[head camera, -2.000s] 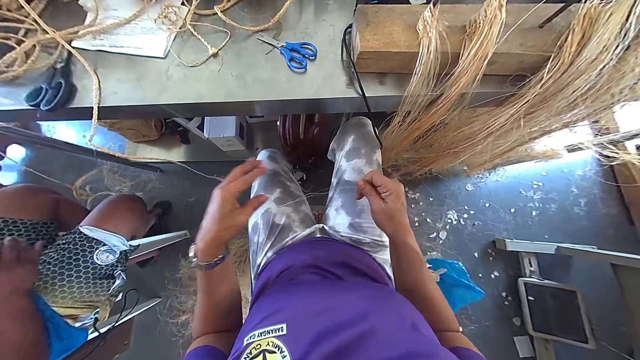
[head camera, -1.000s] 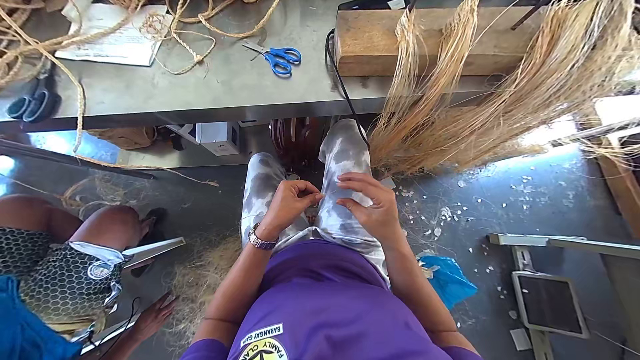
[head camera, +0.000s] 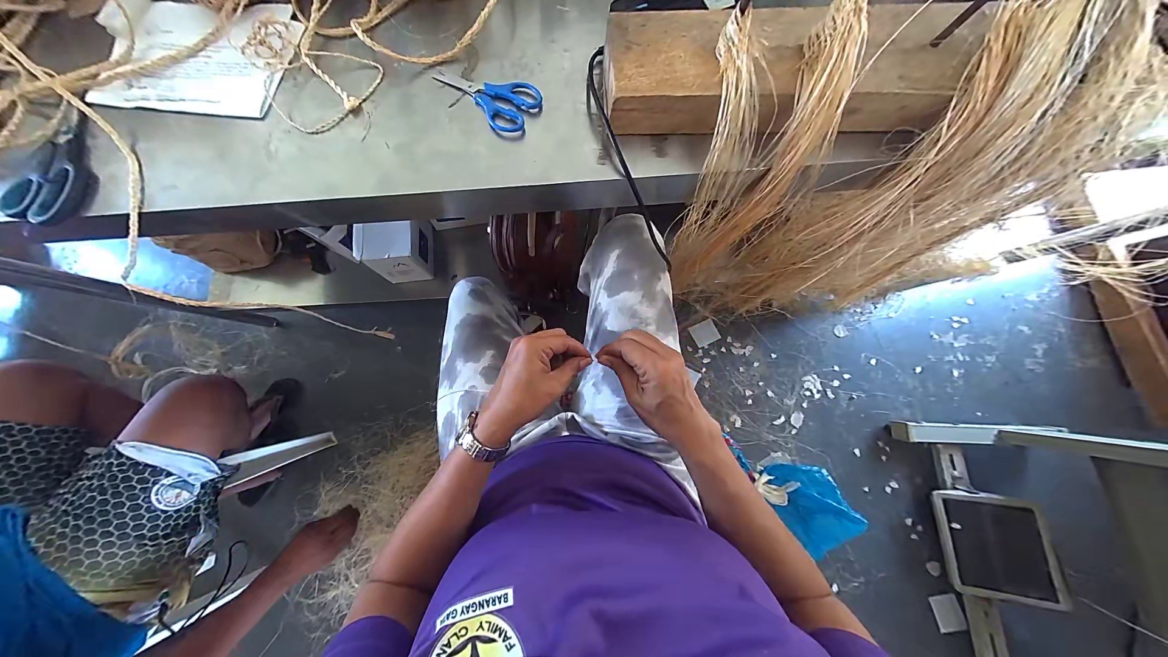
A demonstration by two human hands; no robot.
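Above my lap, my left hand [head camera: 538, 379] and my right hand [head camera: 643, 374] meet fingertip to fingertip, thumb and index pinched on each. What lies between them is too thin to make out; it may be a fine fiber. A metal watch [head camera: 479, 440] circles my left wrist. Hanks of pale plant fiber [head camera: 803, 219] hang over a wooden beam [head camera: 666, 73] at the table's right. Blue-handled scissors [head camera: 497, 102] lie on the metal table [head camera: 392, 155], blades toward the left.
Natural-fiber rope [head camera: 132, 182] and a paper sheet [head camera: 201, 73] lie at the table's left, near dark-handled scissors [head camera: 50, 182]. A co-worker's arm [head camera: 292, 557] reaches toward loose fiber [head camera: 392, 502] on the floor. A blue plastic bag [head camera: 808, 506] lies to my right, near a metal frame [head camera: 976, 433].
My hands were wide apart, then came close together over my lap, and now their fingertips meet. The co-worker's hand has moved out toward the loose fiber.
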